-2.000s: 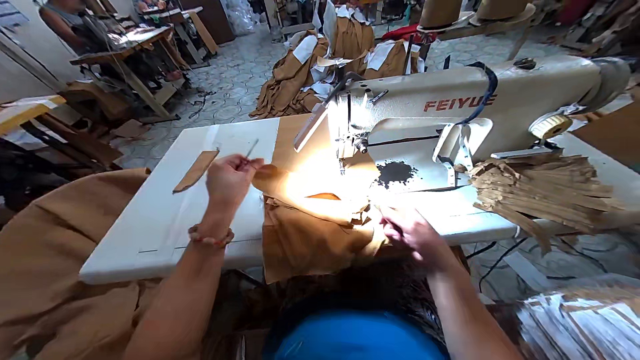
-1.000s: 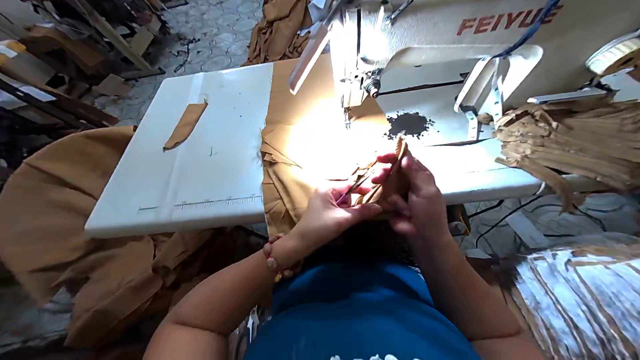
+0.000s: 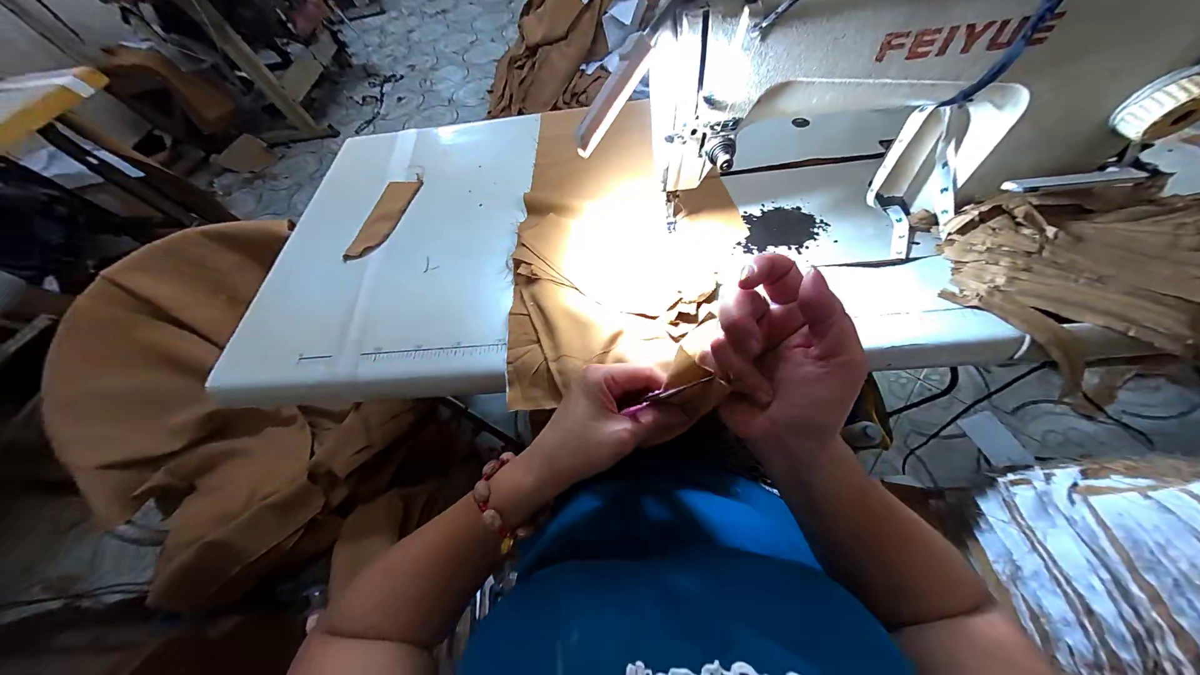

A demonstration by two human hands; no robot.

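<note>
Tan fabric (image 3: 572, 328) lies over the front edge of the white sewing table, its part under the needle (image 3: 671, 211) washed out by the lamp. At that front edge my left hand (image 3: 609, 412) holds a small purple-handled metal tool (image 3: 647, 405), possibly thread snips, its tip against the cloth. My right hand (image 3: 792, 347) is just right of it, palm turned up, index finger raised and curled, other fingers at the fabric's edge; the grip there is partly hidden. Above stands the Feiyue sewing machine (image 3: 844, 84).
A narrow tan scrap (image 3: 384, 220) lies on the table's left part. Black lint (image 3: 783, 228) sits by the needle area, and a bundle of tan strips (image 3: 1078, 253) farther right. Large tan cloth (image 3: 187, 375) hangs at the left; stacked pieces (image 3: 1106, 553) stand lower right.
My left hand, raised over the table's left part two seconds ago, is now beside my right at the fabric. The cloth held up between my hands a second ago is lower. The view has moved closer.
</note>
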